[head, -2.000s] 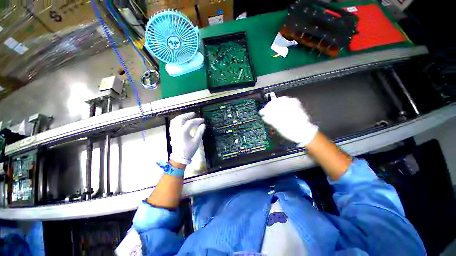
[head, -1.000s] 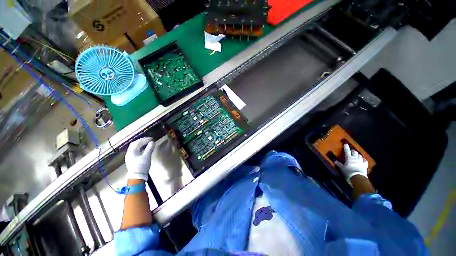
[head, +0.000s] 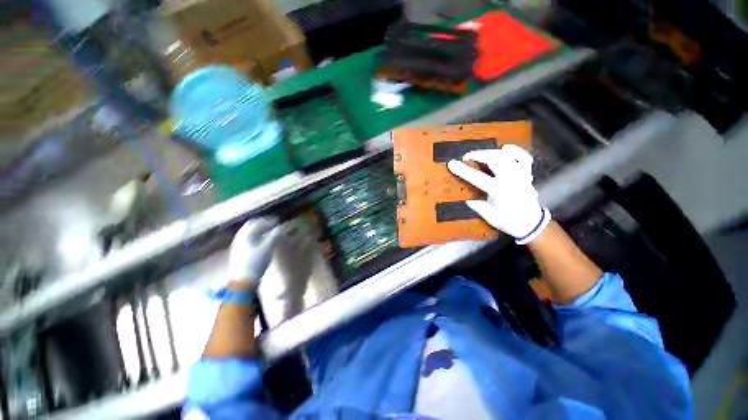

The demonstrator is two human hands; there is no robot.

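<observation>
My right hand [head: 506, 193], in a white glove, holds an orange-brown cover plate [head: 418, 184] with two dark cutouts. The plate is over the conveyor and hides the right part of the circuit board [head: 357, 217] in its dark carrier. Whether the plate touches the carrier cannot be told. My left hand [head: 253, 250], gloved and with a blue wrist strap, is left of the board. It is blurred; its fingers seem bent together, and nothing shows in it.
A blue fan [head: 221, 111], a black bin of small parts [head: 318, 125], a dark pegged fixture [head: 426, 57] and a red sheet [head: 504, 45] lie on the green mat. A large black tote [head: 664, 254] stands at the right. The conveyor's near rail [head: 385, 283] runs before me.
My right hand has lifted the orange plate out of the black tote and carried it left over the conveyor, partly above the board. My left hand stays left of the board. The view has shifted.
</observation>
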